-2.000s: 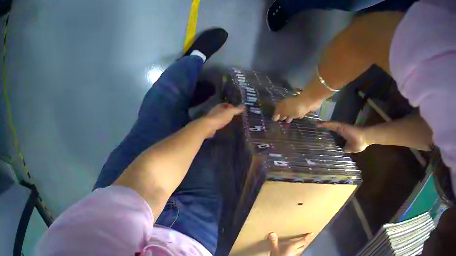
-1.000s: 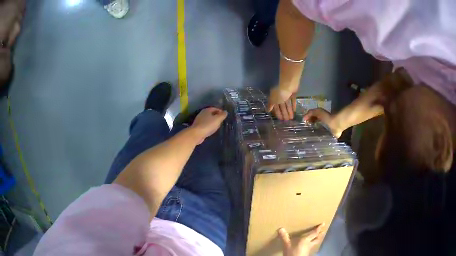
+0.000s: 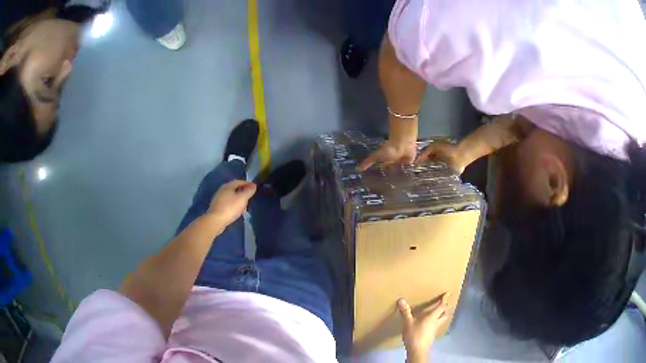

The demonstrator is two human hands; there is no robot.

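A film-wrapped bundle [image 3: 397,188] with dark layered sides and pale printed marks stands in front of me. A tan cardboard cover sheet [image 3: 407,248] with a small dark hole lies on its near face. My right hand [image 3: 423,327] rests on the lower part of the sheet, fingers spread, holding nothing visible. My left hand [image 3: 232,201] is left of the bundle, above my legs and apart from it. Its fingertips are pinched together; whether something thin is between them cannot be seen. Another person's two hands [image 3: 397,154] press on the film on the bundle's upper side.
A person in a pink top [image 3: 524,57] leans over the bundle from the right, head close to it. Another person's head [image 3: 42,78] is at the upper left. A yellow line [image 3: 256,78] crosses the grey floor. Something blue [image 3: 10,266] is at the left edge.
My left hand has moved from the bundle's left edge leftward, away from it. My right hand stays on the sheet. The other person leans further in, and a head has appeared at upper left.
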